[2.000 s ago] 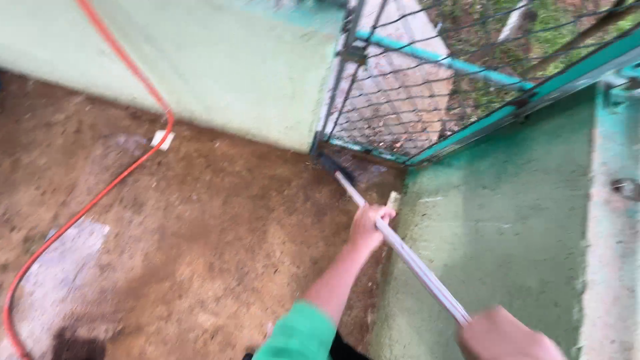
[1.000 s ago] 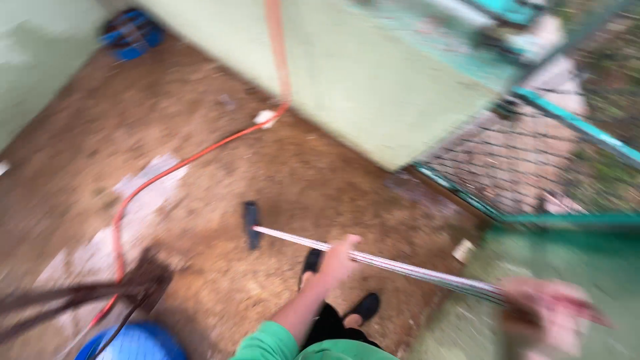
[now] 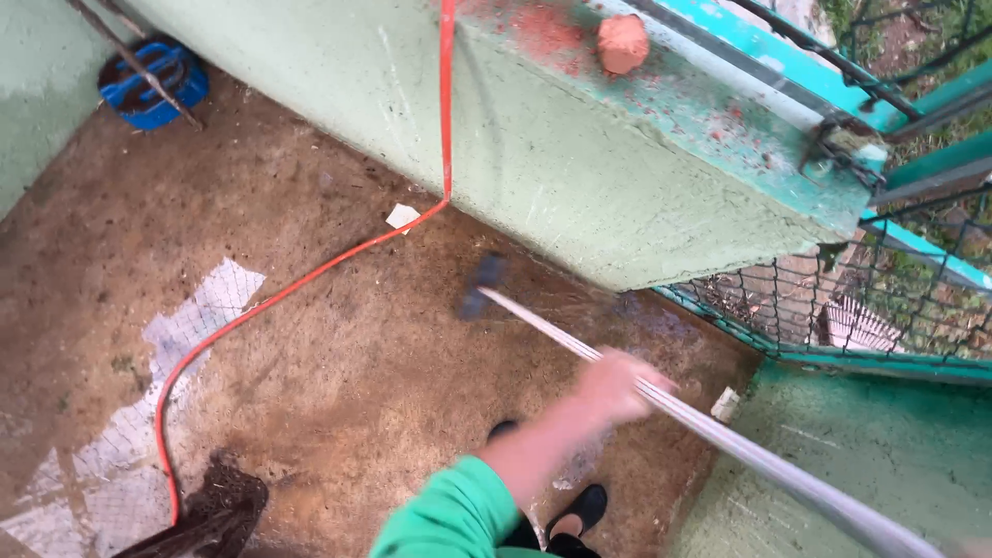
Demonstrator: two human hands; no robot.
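Observation:
My left hand (image 3: 624,385) is closed around the middle of a long pale striped pole (image 3: 721,435). At the pole's far end a dark broom or scrubber head (image 3: 481,285), blurred, rests on or just over the wet brown floor (image 3: 364,333), short of the low green wall. The near end of the pole runs out past the bottom right corner, where only a faint blurred bit of my right hand (image 3: 975,547) shows; its fingers are hidden.
An orange hose (image 3: 310,277) hangs over the wall (image 3: 372,93) and curves across the floor. A blue container (image 3: 155,85) with sticks stands top left. A brick piece (image 3: 622,44) lies on the ledge. Wire mesh (image 3: 783,302) is at right, a muddy dark object (image 3: 217,508) bottom left.
The pole's head has moved from the corner beside the mesh, where it was two seconds ago, to open floor, and now is nearer the low wall. My left hand keeps its grip on the pole.

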